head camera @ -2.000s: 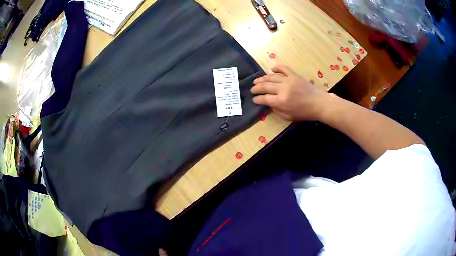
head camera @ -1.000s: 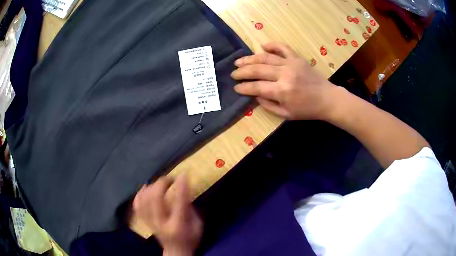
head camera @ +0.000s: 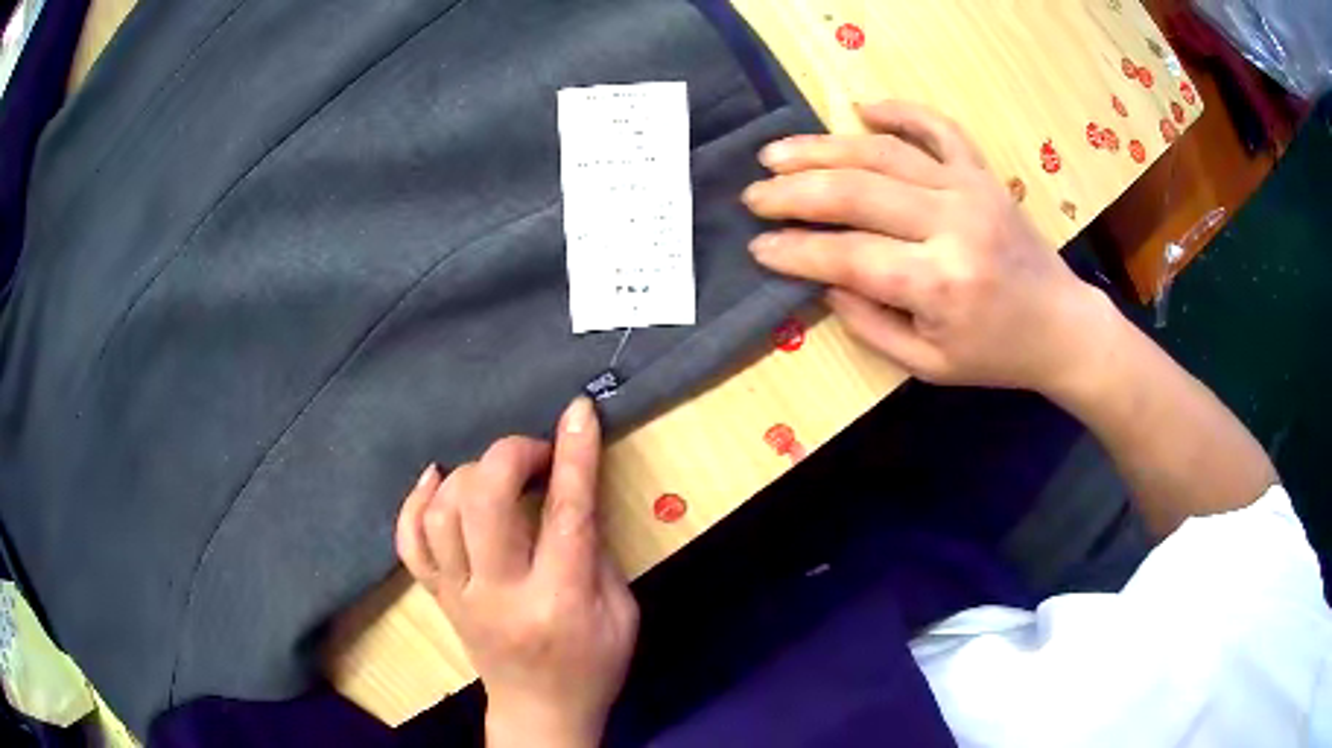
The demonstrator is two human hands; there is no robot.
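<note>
A dark grey garment (head camera: 336, 278) lies flat over the table. A white printed hang tag (head camera: 628, 205) lies on it, tied by a thin string to a tiny dark woven label (head camera: 602, 384) near the garment's edge. My left hand (head camera: 526, 570) has its index fingertip touching the garment edge at the label, the other fingers bent. My right hand (head camera: 920, 249) lies on the garment's hem corner with fingers spread, pressing it on the table.
The light wood table (head camera: 964, 73) carries red round marks. Its front edge runs diagonally below my hands. A reddish-brown surface (head camera: 1212, 219) and clear plastic (head camera: 1278, 37) are at the upper right. Yellow paper (head camera: 41, 665) is at the lower left.
My left hand has come in from the bottom and moved up to the small label. My right hand stays on the hem corner. The view has moved closer to the tag.
</note>
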